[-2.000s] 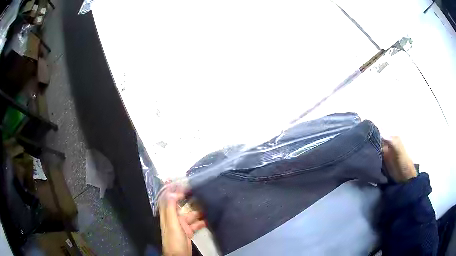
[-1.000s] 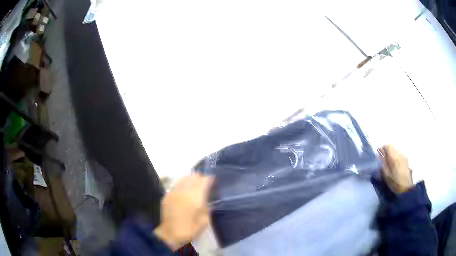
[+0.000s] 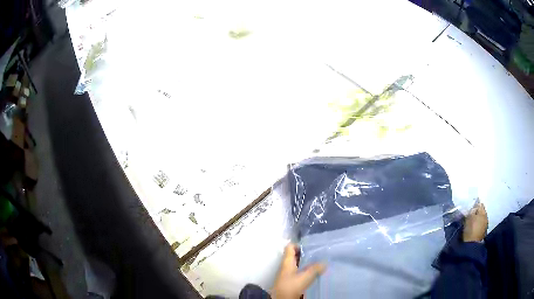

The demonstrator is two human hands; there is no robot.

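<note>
A dark folded garment (image 3: 380, 190) lies on the white table inside a shiny clear polybag (image 3: 357, 185). A flat pale grey interleaf sheet (image 3: 363, 263) covers its near part, cut off by the bottom edge. My left hand (image 3: 297, 275) is at the left edge, thumb spread over the sheet; its other fingers are partly hidden, so its grip is unclear. My right hand (image 3: 475, 223) is at the right side, its fingertips closed on the clear film, which stretches from the garment.
The white table (image 3: 234, 117) has a dark seam and worn scraps. Faint yellow print shows beyond the garment. Crinkled clear plastic (image 3: 92, 58) lies at the table's far left edge. Cartons (image 3: 20, 134) stand across the floor at left. Dark items are at the upper right.
The view has shifted. The clear film now lies over the garment and part of the sheet. My left hand has moved to the sheet's left edge; my right hand stays at the right side.
</note>
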